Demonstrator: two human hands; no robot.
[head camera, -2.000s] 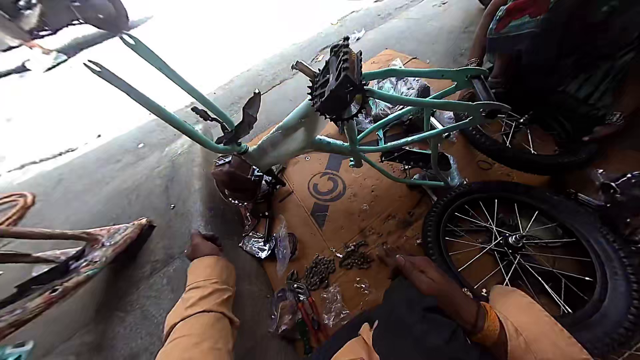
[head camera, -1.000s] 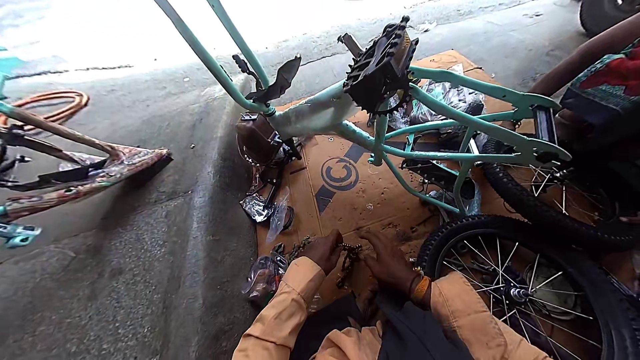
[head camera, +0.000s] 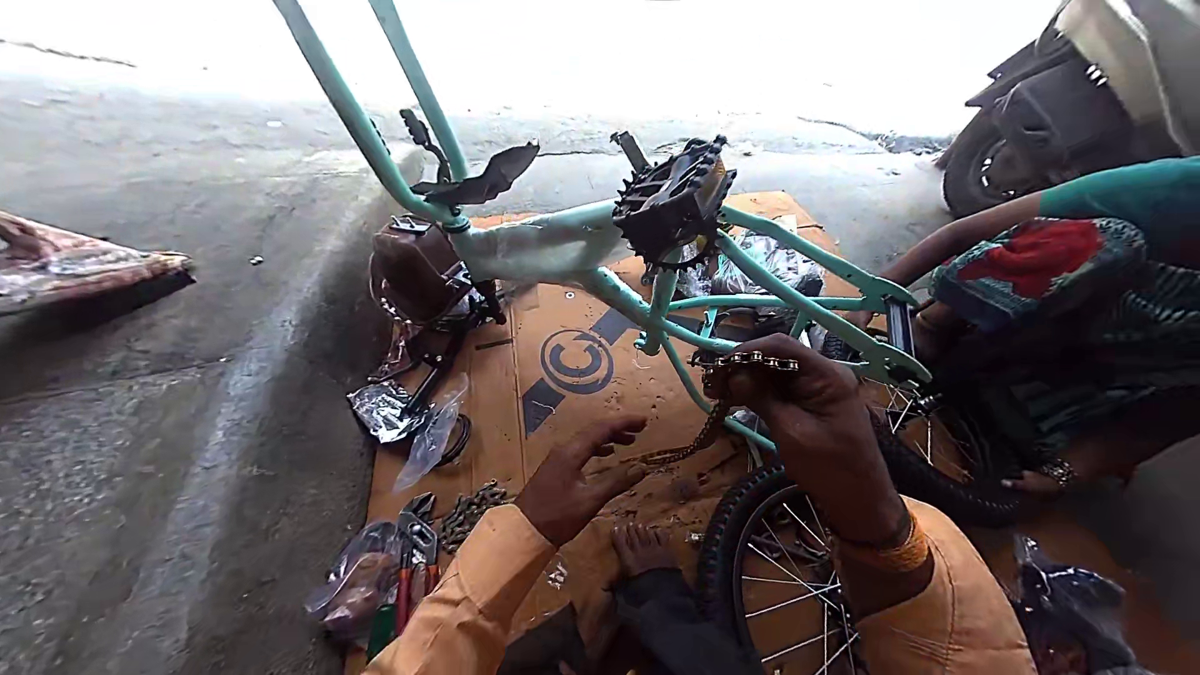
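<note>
A bicycle chain (head camera: 761, 360) is gripped in my raised right hand (head camera: 820, 422), just below the rear stays of a teal bicycle frame (head camera: 548, 246). The chain hangs from its fingers and slopes toward my left hand (head camera: 583, 480). That hand has its fingers apart; whether the chain's low end touches it is unclear. Black pedal and toothed chainring (head camera: 670, 211) sit on the upturned frame. Another chain (head camera: 473, 511) lies heaped on the cardboard (head camera: 487, 384), beside red-handled pliers (head camera: 417, 544).
A spoked wheel with a black tyre (head camera: 727, 553) lies near my right forearm. A co-worker (head camera: 1050, 272) crouches at the right by another wheel (head camera: 975, 497). Plastic bags (head camera: 356, 581) lie at lower left, a brown part (head camera: 422, 272) under the handlebar, a parked scooter (head camera: 1050, 112) at upper right.
My right hand has risen from low by my lap toward the frame, with the chain in it. My left hand has moved apart from it. The view has shifted.
</note>
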